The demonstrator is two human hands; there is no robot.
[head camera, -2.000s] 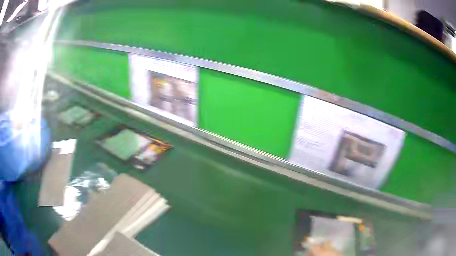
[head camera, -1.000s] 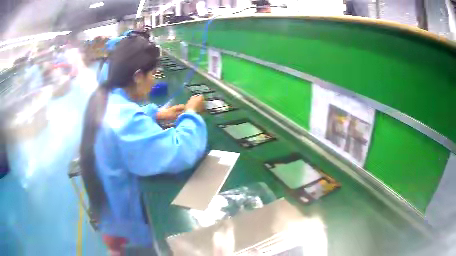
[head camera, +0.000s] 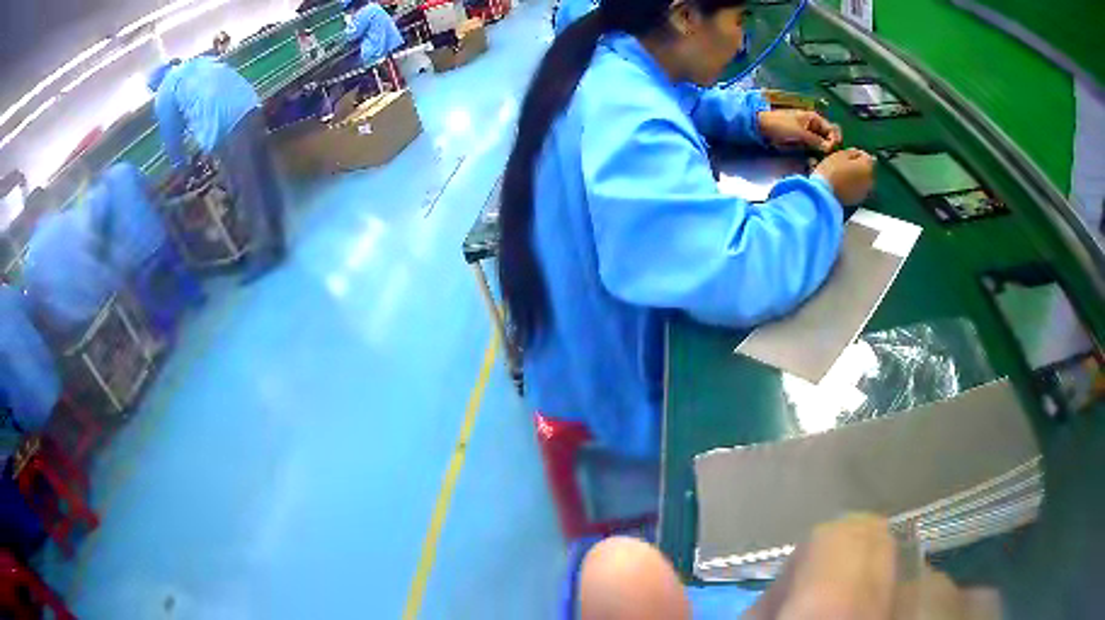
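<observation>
A stack of grey-beige adhesive sheets with white edges (head camera: 848, 466) lies nearest on the green bench. My right hand (head camera: 866, 575) is blurred at the bottom edge, over the stack's front edge; whether it holds anything is unclear. A rounded bit of skin beside a blue edge, apparently my left hand (head camera: 630, 584), is cut off by the bottom edge left of it; its fingers cannot be made out. A clear crinkled plastic bag (head camera: 939, 361) lies behind the stack. A grey-beige die-cut sheet with a white end (head camera: 836, 297) lies beyond the bag.
A person in a blue smock (head camera: 679, 194) sits close at the bench, both hands raised over it. Opened tablets (head camera: 1045, 325) line the bench's right side along the green partition (head camera: 1018, 97). Blue floor (head camera: 327, 412), cardboard boxes (head camera: 376, 131) and other workers are at left.
The view has swung left and down from the partition to the neighbouring worker and the floor. The stack now shows lower right, and hands have come into view at the bottom edge.
</observation>
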